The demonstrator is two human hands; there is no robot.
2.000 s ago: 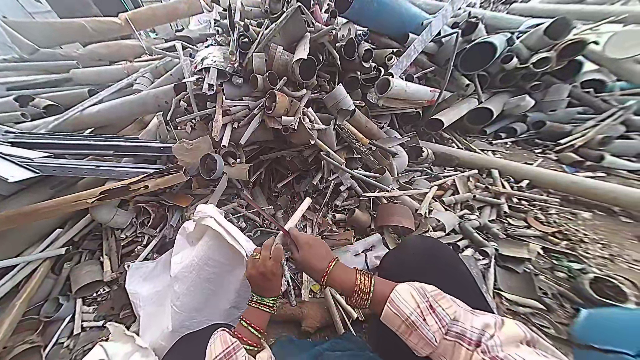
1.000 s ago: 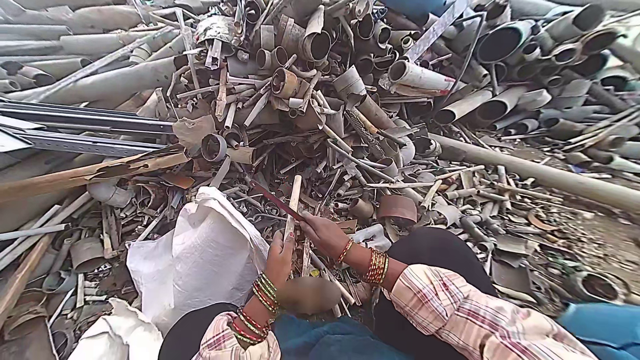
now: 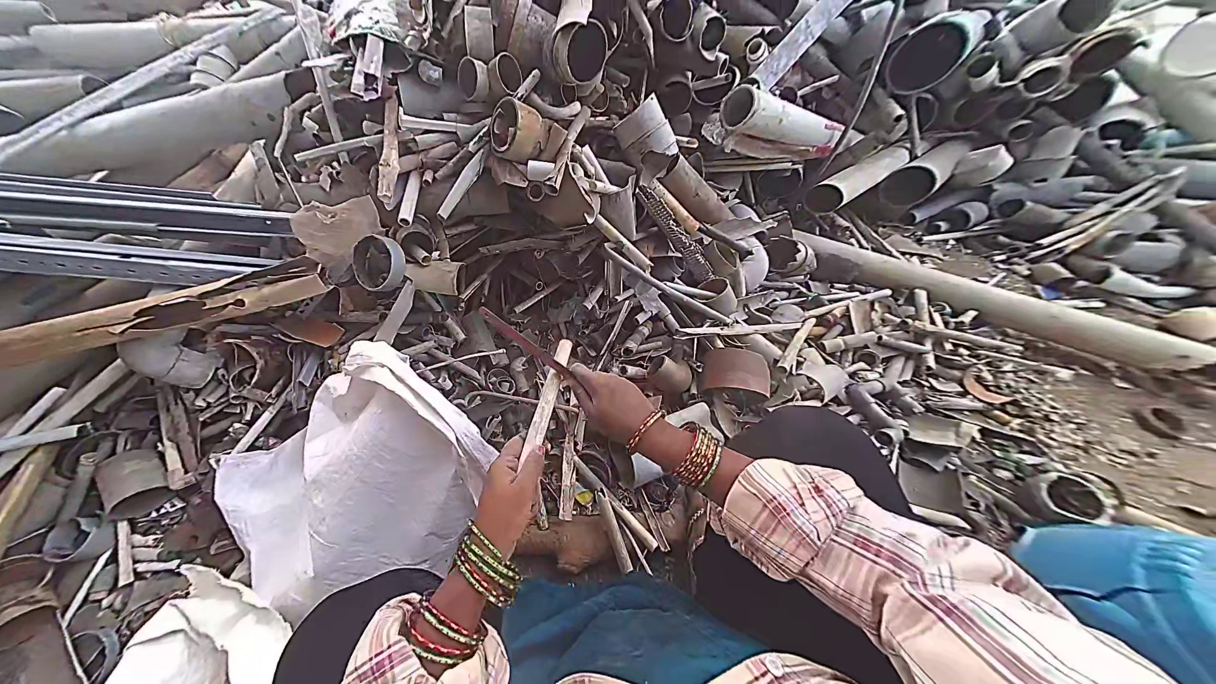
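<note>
My left hand (image 3: 508, 489) is closed around the lower end of a pale, narrow strip (image 3: 547, 397), which points up and away from me. My right hand (image 3: 613, 404) grips a long, thin, dark reddish blade-like tool (image 3: 521, 344), its far end pointing up and to the left. The tool crosses the strip near the strip's upper part; whether the two touch is unclear. A white sack (image 3: 366, 475) lies just left of my left hand. Below the hands, several thin offcuts (image 3: 613, 532) lean over a brown lump (image 3: 570, 543) between my knees.
A large heap of scrap pipes (image 3: 579, 52) rises ahead. One long grey pipe (image 3: 1007, 304) runs to the right. Dark metal channels (image 3: 142, 223) and a split wooden board (image 3: 161, 309) lie at left. A short brown pipe piece (image 3: 736, 372) sits beyond my right wrist.
Two seconds ago my hands were close together; now they are farther apart, with the left one lower on the pale strip. The view has tilted downward.
</note>
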